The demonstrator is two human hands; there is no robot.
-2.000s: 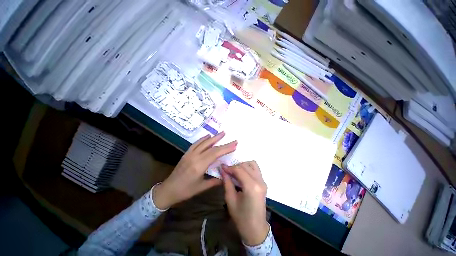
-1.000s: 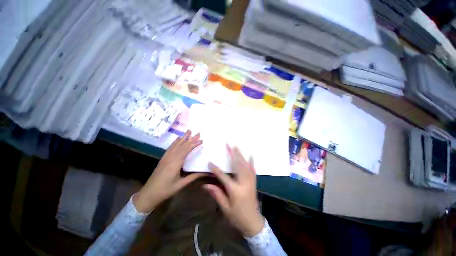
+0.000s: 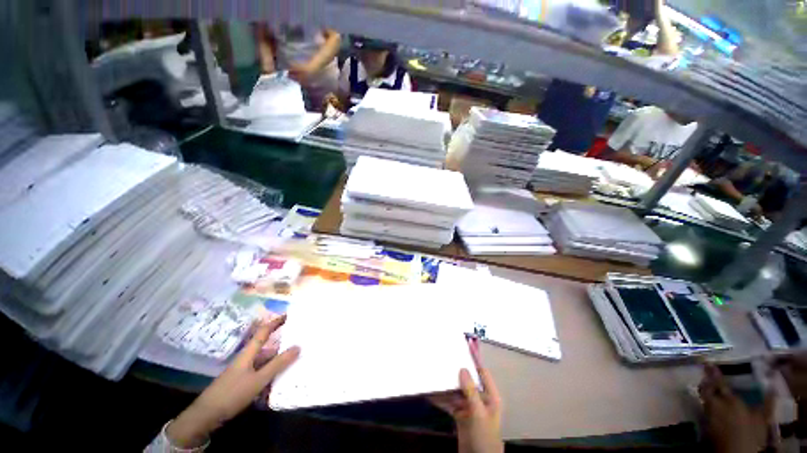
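Observation:
A flat white panel (image 3: 372, 345), overexposed, is held slightly tilted in front of me above the bench's front edge. My left hand (image 3: 249, 376) grips its left side, thumb on top. My right hand (image 3: 473, 398) holds its right front corner, fingers partly hidden at its edge. A second white panel (image 3: 522, 314) with a small dark spot lies partly behind it on the right. Small white parts (image 3: 205, 327) lie in a pile at the left, and another pack with a red patch (image 3: 265, 270) sits behind them.
Tall white panel stacks stand at the left (image 3: 84, 212) and behind (image 3: 407, 195). Framed dark-glass units (image 3: 659, 314) are stacked at the right, near another person's hands (image 3: 739, 394). A metal shelf beam (image 3: 425, 31) crosses above. Several people sit across the line.
The view has risen to show the line beyond. My right hand has moved from the panel's left front part to its right corner. Both hands now hold the panel, which appears lifted.

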